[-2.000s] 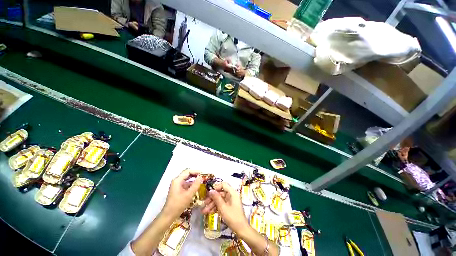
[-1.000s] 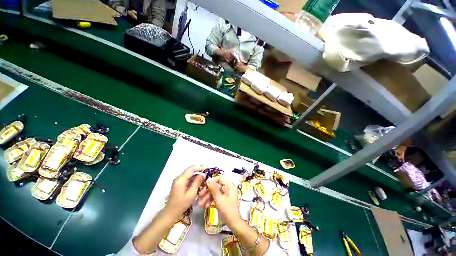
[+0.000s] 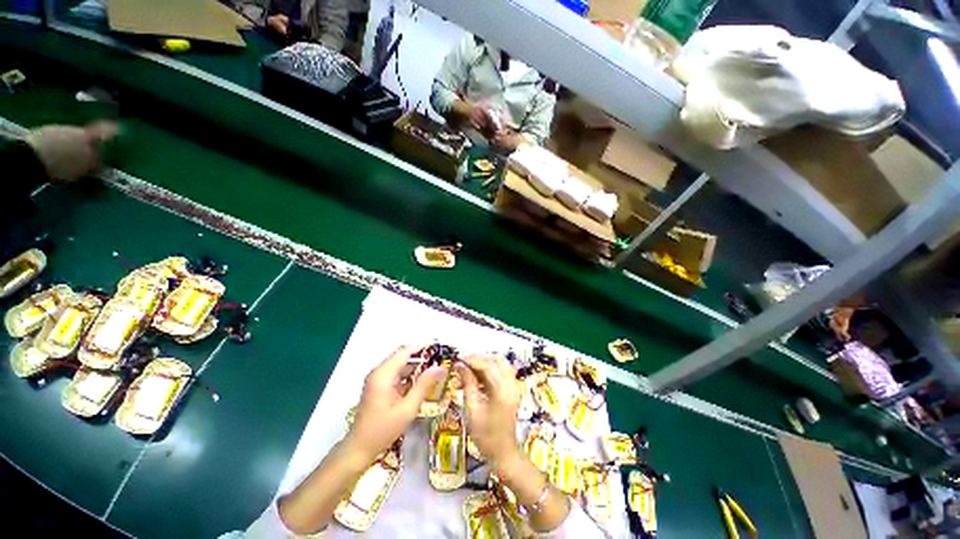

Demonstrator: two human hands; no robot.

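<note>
My left hand point(image 3: 383, 400) and my right hand point(image 3: 493, 405) are bare and meet over the white work sheet point(image 3: 335, 421). Between them they hold one battery-fitted housing point(image 3: 434, 392), its dark connector and wire end point(image 3: 436, 356) at the fingertips. My fingers cover part of it, and the small parts are blurred. Right under it, another housing with a yellow battery point(image 3: 448, 455) lies on the sheet. Several more housings point(image 3: 568, 471) lie to the right of my hands, and one point(image 3: 368, 495) lies by my left forearm.
A heap of housings point(image 3: 122, 321) lies on the green bench at left. The green belt point(image 3: 316, 211) carries spaced units point(image 3: 435, 256). Yellow-handled pliers point(image 3: 735, 514) and cardboard point(image 3: 824, 490) are at right. Another person's hand point(image 3: 72, 150) reaches in at far left. A person point(image 3: 493, 100) sits opposite.
My right hand has opened out and shifted slightly right, showing more of the held housing. The belt units have moved right. Another person's hand has come in at far left.
</note>
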